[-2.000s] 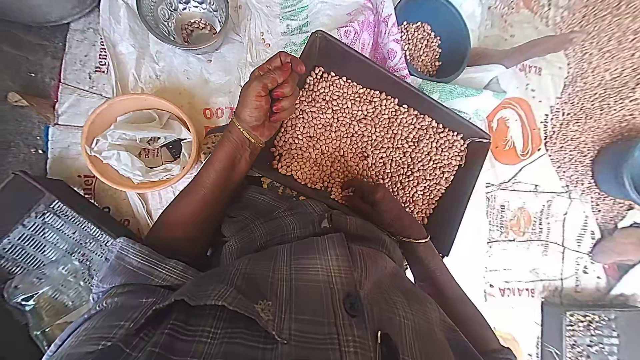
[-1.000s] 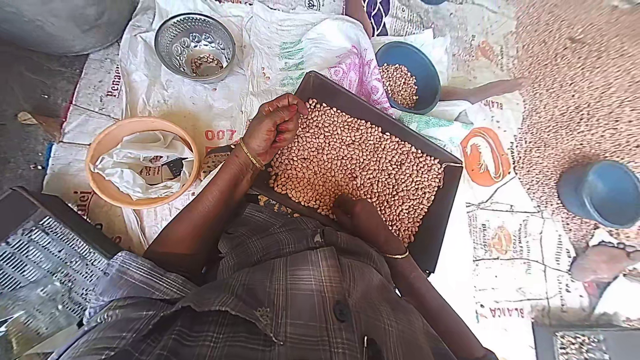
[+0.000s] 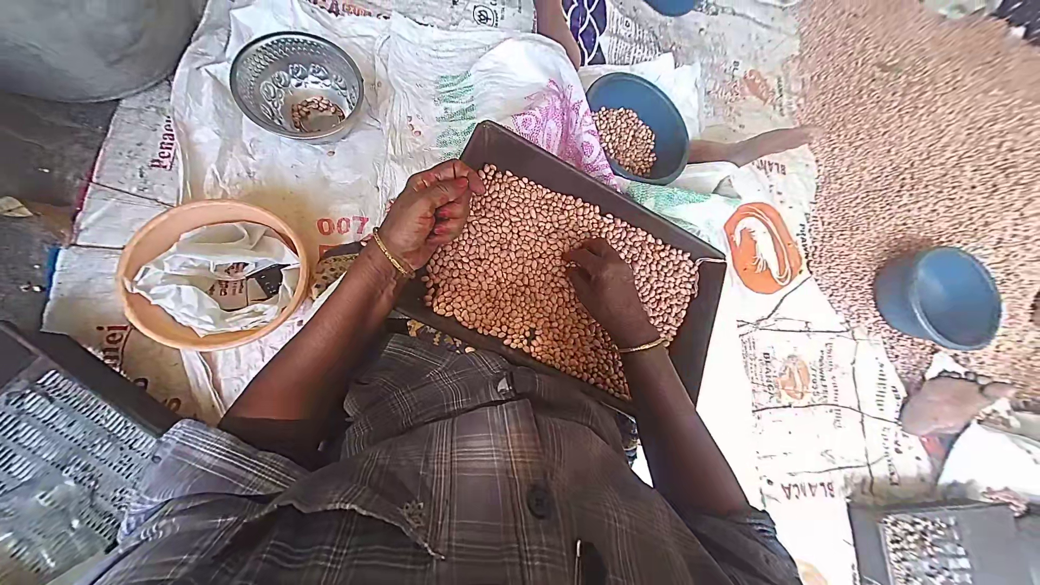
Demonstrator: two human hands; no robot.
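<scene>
A dark rectangular tray (image 3: 561, 150) lies tilted across my lap, spread with light brown nuts or beans (image 3: 520, 260). My left hand (image 3: 431, 213), with a thin bangle at the wrist, is curled at the tray's left corner; its fingers are bent inward, and whether something small is in them cannot be seen. My right hand (image 3: 605, 288), also with a bangle, rests among the nuts near the middle of the tray, fingers bent down on them. The fingertips are partly hidden, so a grip on any nut cannot be told.
An orange basin (image 3: 130, 268) with white plastic inside stands at left, a metal bowl (image 3: 244, 89) holding some nuts behind it. A blue bowl (image 3: 674, 122) of nuts is beyond the tray. At right are a blue bucket (image 3: 934, 296), spread nuts (image 3: 918, 162) and other people's feet (image 3: 946, 406).
My right hand has moved from the tray's near edge farther in over the nuts. My left hand remains curled at the left corner. The view has shifted somewhat.
</scene>
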